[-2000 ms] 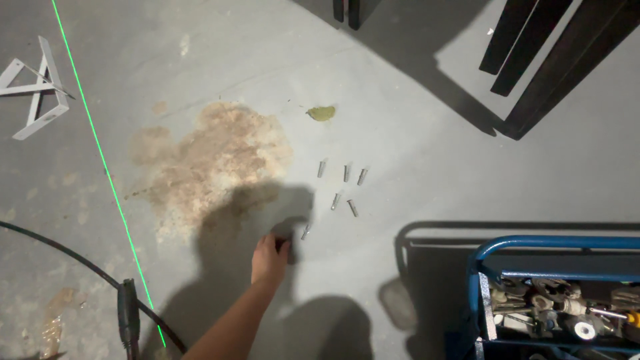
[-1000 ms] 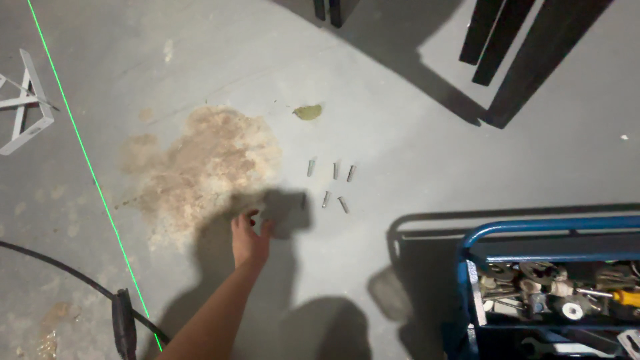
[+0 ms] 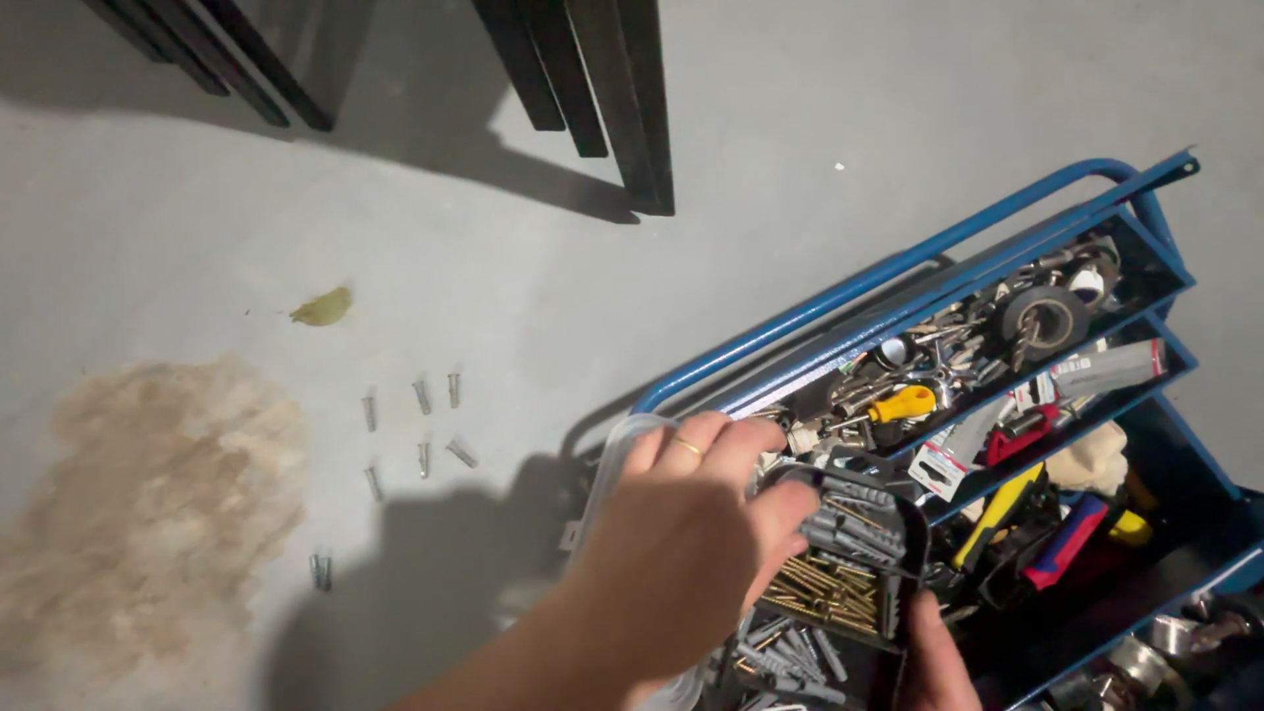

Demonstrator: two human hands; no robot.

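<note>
My left hand (image 3: 681,533), wearing a ring, reaches over a clear plastic organizer case (image 3: 617,444) with its fingers bent at a small dark tray. Its fingertips are partly hidden, so whether they pinch anything cannot be told. My right hand (image 3: 936,657) shows mainly its thumb, gripping the right edge of the dark divided tray (image 3: 918,538). Grey wall plugs (image 3: 854,533) and brass-coloured screws (image 3: 825,592) fill its compartments. More plugs (image 3: 790,657) lie below it. On the floor are several small grey plugs (image 3: 424,460), plus a close pair (image 3: 321,573) nearer to me.
A blue metal toolbox (image 3: 839,311) stands opened at the right, holding a yellow-handled screwdriver (image 3: 901,404), black tape roll (image 3: 1045,321) and other tools. Dark legs (image 3: 632,118) stand at the top. A dry leaf (image 3: 323,307) and brown stain (image 3: 168,494) mark the floor.
My left hand has left the floor beside the plugs and is now over the organizer at the right. My right hand and the divided tray have come into view. The view has swung right.
</note>
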